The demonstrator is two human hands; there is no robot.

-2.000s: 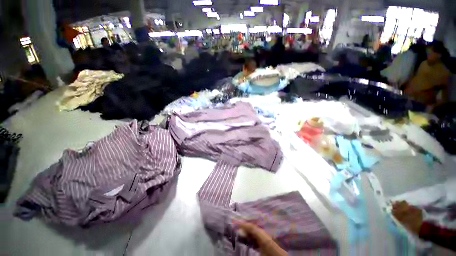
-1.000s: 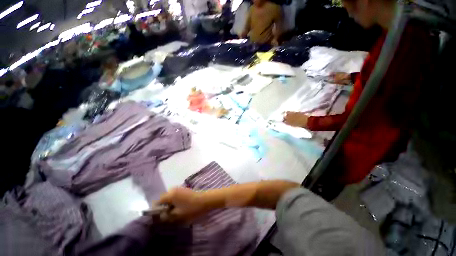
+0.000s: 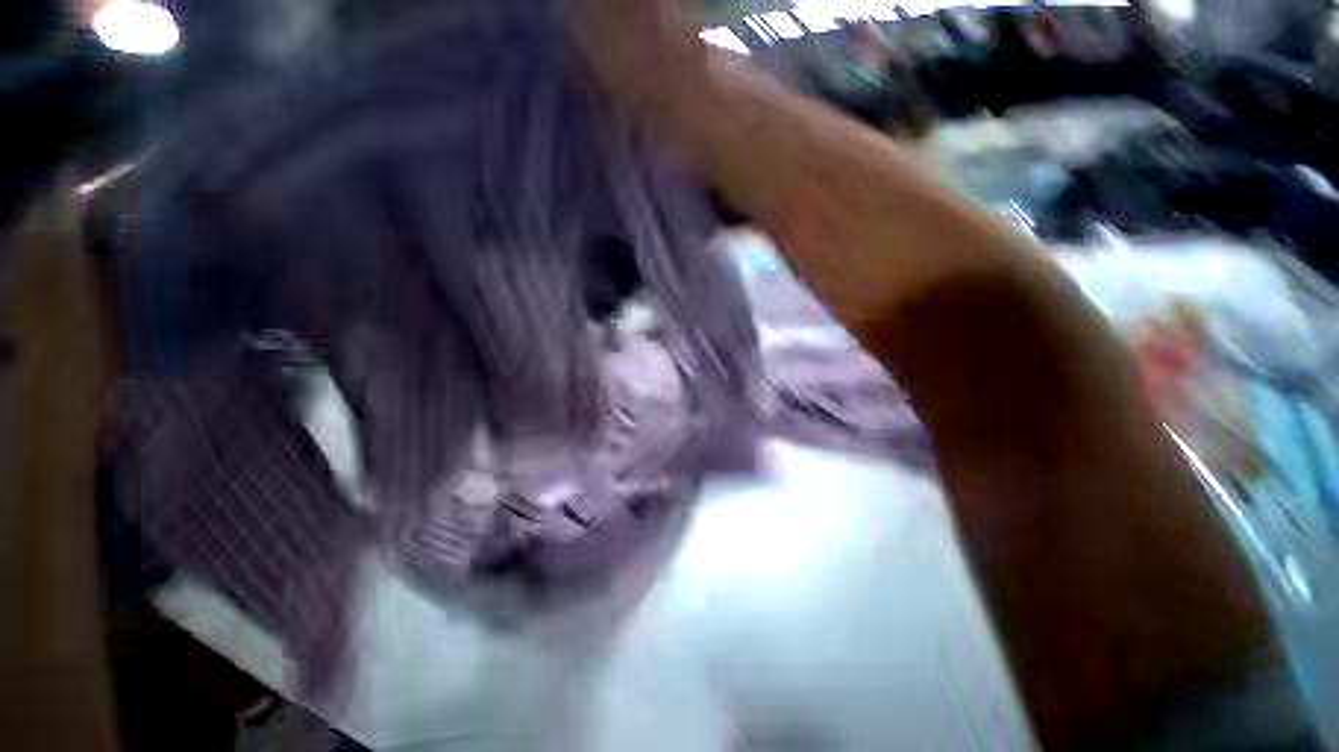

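Observation:
A purple striped shirt (image 3: 485, 221) hangs raised and blurred close in front of me, filling the upper left and middle. My right forearm reaches from the lower right to the top edge. My right hand (image 3: 632, 37), blurred and partly cut off there, is closed at the shirt's upper part; its fingers are not clear. A blurred brown shape like my left forearm stands along the left edge; my left hand cannot be made out. Lower folds of purple striped cloth (image 3: 235, 500) hang over the table.
The white table (image 3: 837, 588) shows below. Another purple garment (image 3: 837, 389) lies behind the raised shirt, partly hidden by my forearm. A red-pink item (image 3: 1170, 360) and light blue strips (image 3: 1292, 441) lie at the right. Dark heaps (image 3: 1175, 176) lie at the back.
The view has swung back left, and the coworker in red is out of it. A striped shirt is now raised in front of me, and my right arm has moved up to the top edge.

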